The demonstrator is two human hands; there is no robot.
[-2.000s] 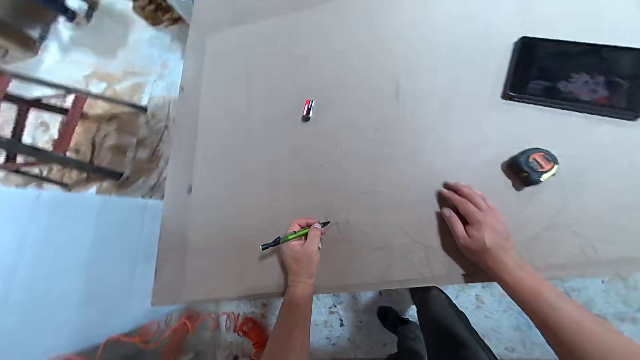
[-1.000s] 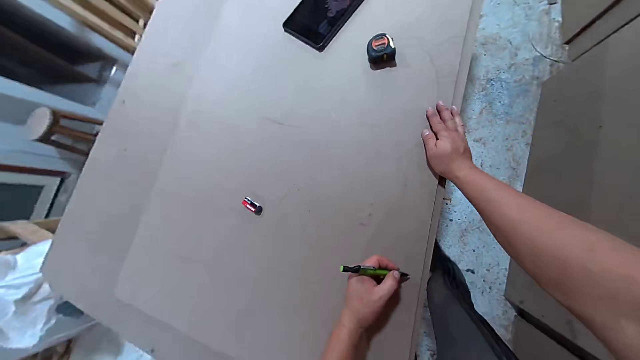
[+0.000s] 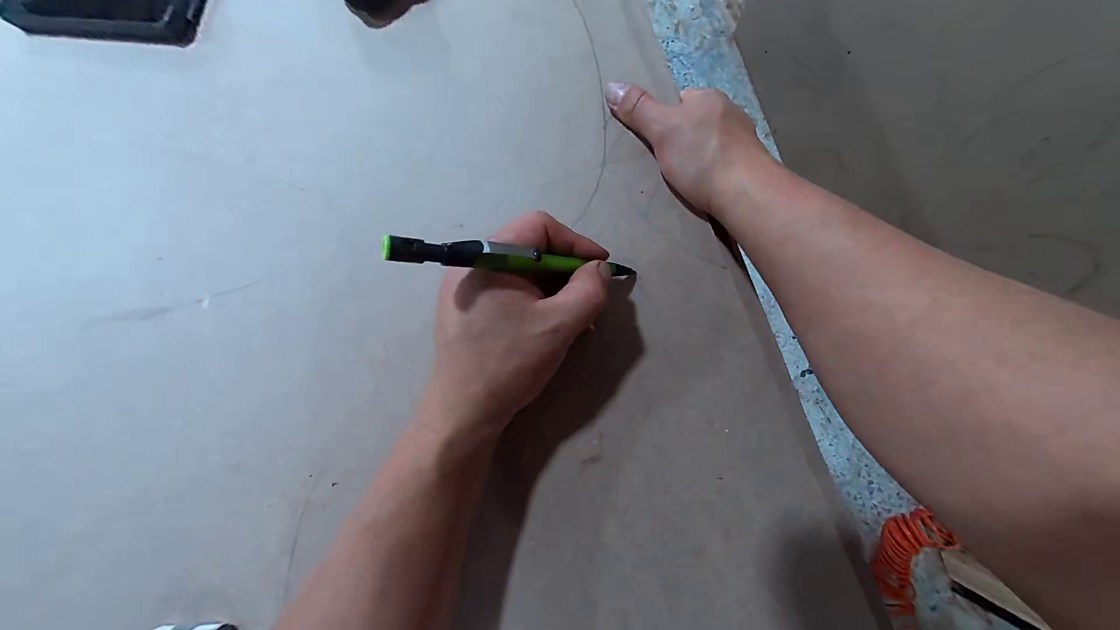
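Note:
My left hand (image 3: 516, 315) is closed around a green and black mechanical pencil (image 3: 507, 256), its tip pointing right and at or just over the grey-brown board (image 3: 350, 394). Up and to the right, my right hand (image 3: 700, 144) rests on the board's right edge with the thumb spread on top; its other fingers are hidden, and I cannot tell whether they grip the edge. A thin curved pencil line (image 3: 604, 131) runs down the board between the two hands.
A black tablet-like device (image 3: 114, 19) lies at the top left, cut off by the frame. Beside it is part of a dark object (image 3: 381, 10). Past the board's edge are a speckled floor (image 3: 827, 429), a coiled orange cord (image 3: 906, 551) and another dark board (image 3: 919, 157).
The view has swung and come closer to the board. My left hand still holds the pencil, and my right hand has gone from lying flat on the board to its edge.

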